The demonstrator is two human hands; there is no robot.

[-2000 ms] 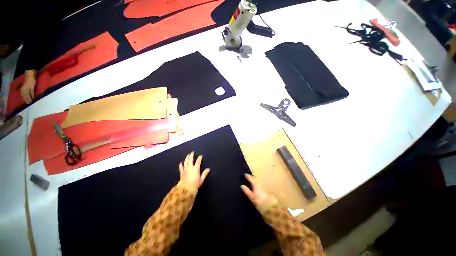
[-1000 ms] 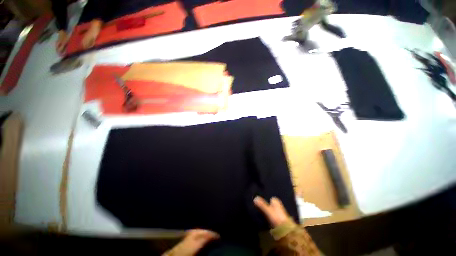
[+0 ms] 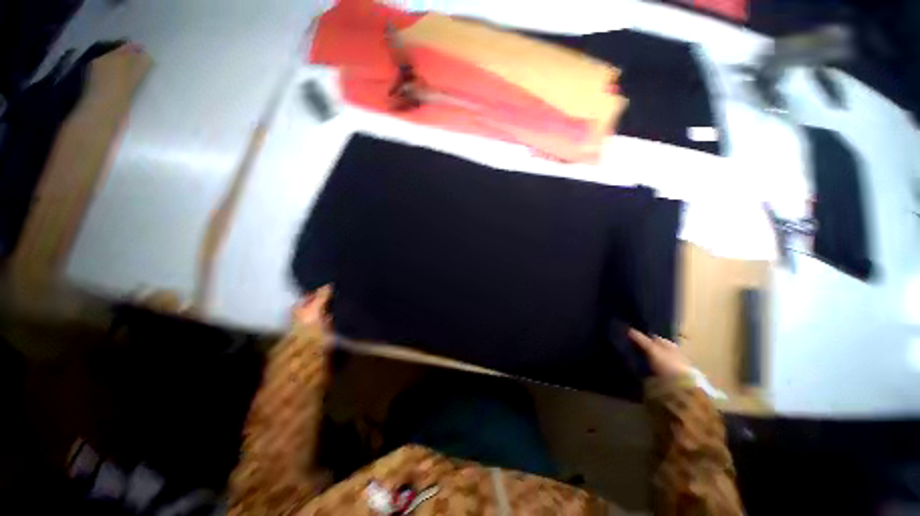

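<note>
The black cloth lies on the white table along its front edge, with a fold or ridge near its right end. My left hand is at the cloth's front left corner, its fingers closed on the edge. My right hand is at the front right part, thumb on top and the cloth edge in its fingers. The view is blurred and the undersides of both hands are hidden.
Red patterns and a tan pattern lie behind the cloth, with shears on them. A small weight is left of them. A brown card bears a metal bar at right. A clamp lies beyond.
The view has turned left and down. My left hand has moved from the middle of the cloth to its front left corner. My right hand has moved to the front right edge.
</note>
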